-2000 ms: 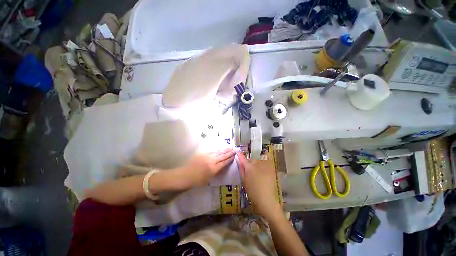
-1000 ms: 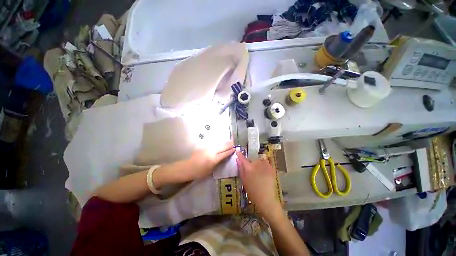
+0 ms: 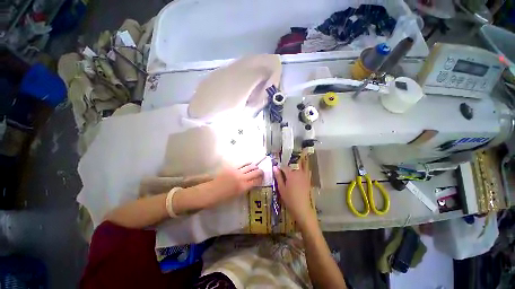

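Note:
A large pale cut panel (image 3: 121, 149) covers the table left of the needle, with a tan folded piece (image 3: 189, 152) on it. A small pale fabric piece (image 3: 266, 171) lies at the needle area. My left hand (image 3: 241, 179) rests flat on the cloth, its fingertips on the small piece. My right hand (image 3: 292, 183) is at the right side of the same piece, close below the presser foot area. Its fingertips are small and partly hidden; I cannot tell whether they pinch the cloth. The sewing machine (image 3: 361, 124) is above my right hand. Lamp glare washes out the cloth beside the needle.
Yellow-handled scissors (image 3: 367, 195) lie right of my right hand. A tray with small tools (image 3: 449, 198) is further right. A white tub (image 3: 226, 34) with dark scraps stands behind. Khaki bundles (image 3: 99, 79) are at the left. A blue crate (image 3: 178, 257) is beside my lap.
My left hand has drawn back slightly from the needle, its fingers now more bent. My right hand has shifted little, its fingers now straighter. The view has shifted a little.

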